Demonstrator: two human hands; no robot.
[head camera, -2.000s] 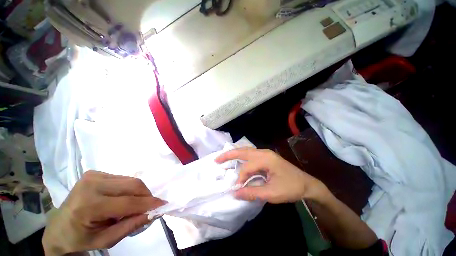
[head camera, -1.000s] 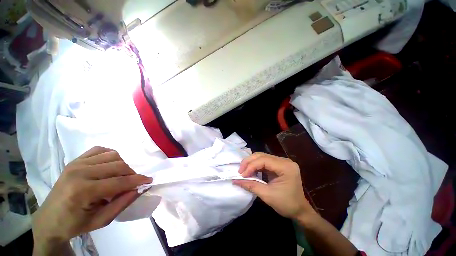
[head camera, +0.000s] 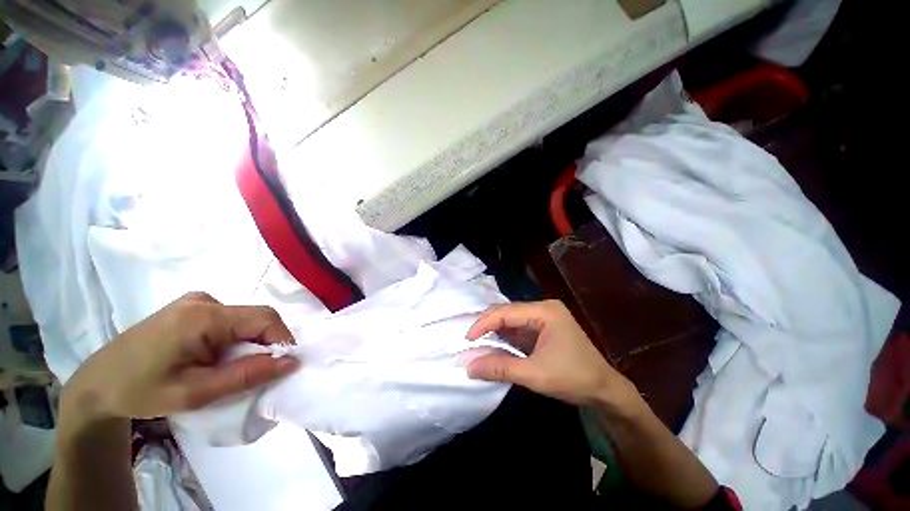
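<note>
My left hand (head camera: 190, 359) pinches the edge of a white cloth piece (head camera: 389, 384) between thumb and fingers. My right hand (head camera: 544, 351) pinches the same piece's edge at its right end, over the lap. The red band (head camera: 279, 232) with a dark edge runs from the presser foot down to the white cloth and goes under its folds. The white garment body (head camera: 165, 264) spreads left of the band. The needle area (head camera: 215, 70) of the sewing machine is lost in glare.
The cream machine bed (head camera: 479, 120) crosses the top. White cut pieces (head camera: 738, 230) are heaped at the right on a dark brown surface (head camera: 639, 319), beside a red rim (head camera: 758, 92). A white board (head camera: 259, 474) lies below my left hand.
The view has shifted, so the machine sits further up and left. My hands still hold the white piece's edge. My left hand has turned, and the cloth between the hands now hangs looser.
</note>
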